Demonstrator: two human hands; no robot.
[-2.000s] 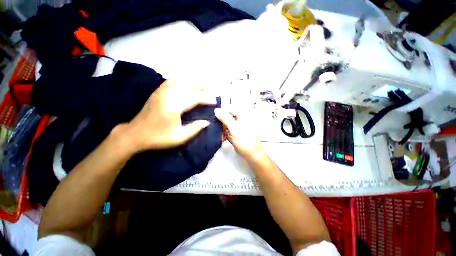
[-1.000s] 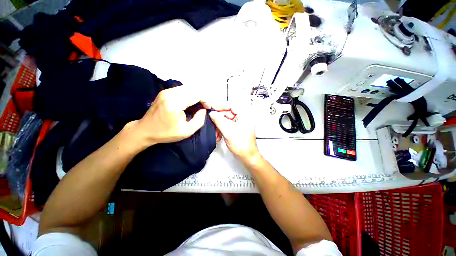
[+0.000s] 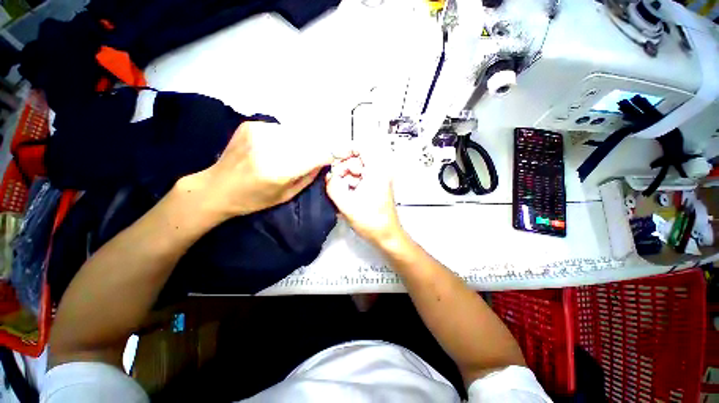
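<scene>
A dark navy garment (image 3: 229,248) lies bunched on the left of the white table, over its front edge. My left hand (image 3: 268,169) lies on the garment, its fingertips pinched on the cloth's right edge. My right hand (image 3: 364,197) meets it there, fingers curled on the same edge. The exact grip is hidden by the fingers and glare. The presser foot and needle area (image 3: 406,127) of the white sewing machine (image 3: 583,71) is beyond my right hand, apart from the cloth.
Black shears (image 3: 469,167) lie right of my right hand, beside a phone (image 3: 539,181). A notions box (image 3: 658,224) is at the right. Navy strips (image 3: 623,138) hang from the machine head. A red crate (image 3: 638,334) is below the table; an orange-red crate (image 3: 27,157) is at left.
My left hand's fingers have closed from spread to pinched at the cloth edge. My right fingers have curled in beside them. The view has shifted, so the machine and phone appear higher.
</scene>
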